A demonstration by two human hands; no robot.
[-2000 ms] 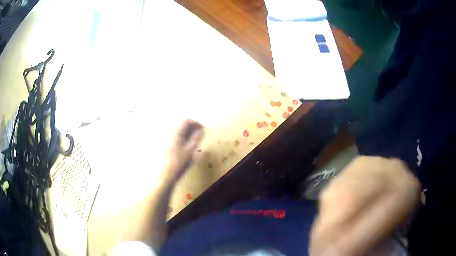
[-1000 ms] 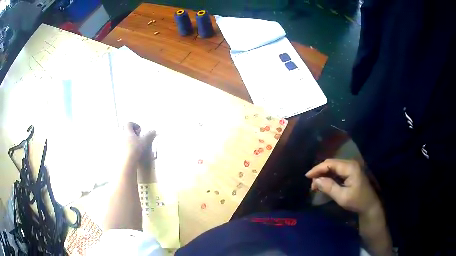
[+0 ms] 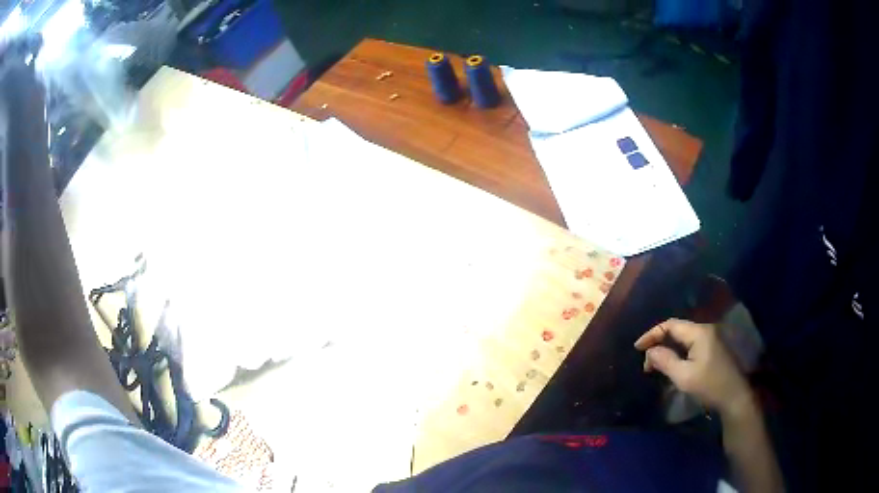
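My left forearm stretches up along the left edge. My left hand (image 3: 21, 63) is dark and blurred in the upper left corner, against shiny clear plastic (image 3: 92, 72); whether it grips the plastic is unclear. My right hand (image 3: 696, 364) is raised at the lower right, fingers curled and the thumb near the index fingertip. I cannot tell if something small is in it. A dark navy garment (image 3: 805, 241) hangs at the right edge, just beyond my right hand, with two small white curved marks low on it.
A glare-lit pale worktable (image 3: 482, 356) with red spots fills the middle. Tangled black hangers (image 3: 159, 376) lie at its left, partly behind my arm. Beyond are a reddish-brown board (image 3: 386, 116), two dark blue thread cones (image 3: 482, 85), a white folder (image 3: 607, 193) and a blue bin (image 3: 246, 34).
My left hand has moved from over the table to the upper left corner. My right hand stays raised with curled fingers. The pale yellow strip has gone from view, and the view has shifted.
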